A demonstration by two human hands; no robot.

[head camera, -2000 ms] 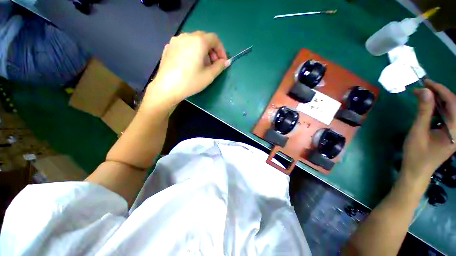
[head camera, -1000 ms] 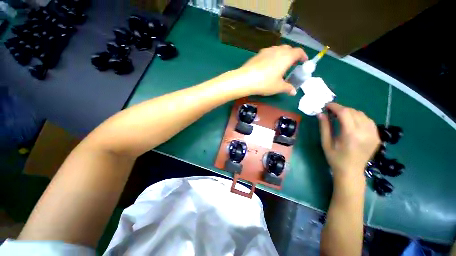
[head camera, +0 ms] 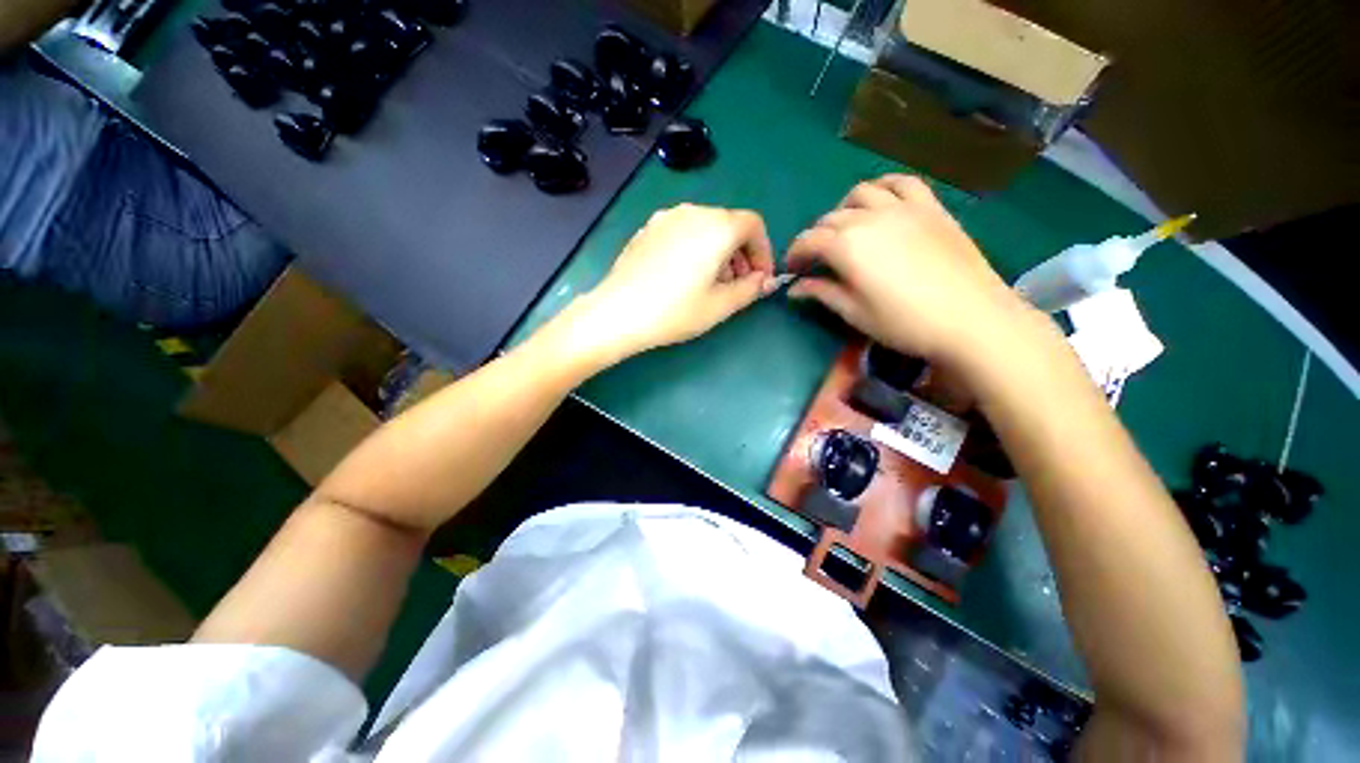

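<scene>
My left hand (head camera: 691, 276) pinches a small thin pale piece (head camera: 782, 280) between thumb and fingertips, above the green mat. My right hand (head camera: 902, 268) meets it from the right, its fingertips pinched at the other end of the piece; whether it also holds tweezers cannot be told. The reddish-brown fixture (head camera: 899, 525) lies below my right hand, its handle loop towards me. Two glossy black housings, at the near left (head camera: 846, 464) and near right (head camera: 952, 522), show clearly. A third at the far left (head camera: 895, 367) is partly covered. My right forearm hides the fixture's far right part.
A translucent bottle with yellow nozzle (head camera: 1077, 274) and a crumpled white wipe (head camera: 1113, 340) lie right of my right forearm. Loose black housings lie at the far right (head camera: 1245, 522) and on the dark grey surface (head camera: 559, 127). Cardboard boxes stand at the back (head camera: 955, 97) and lower left (head camera: 306, 373).
My left hand has left the bottle and moved back left. My right hand has moved left from the wipe, over the fixture, and now meets my left hand. The camera view has also shifted.
</scene>
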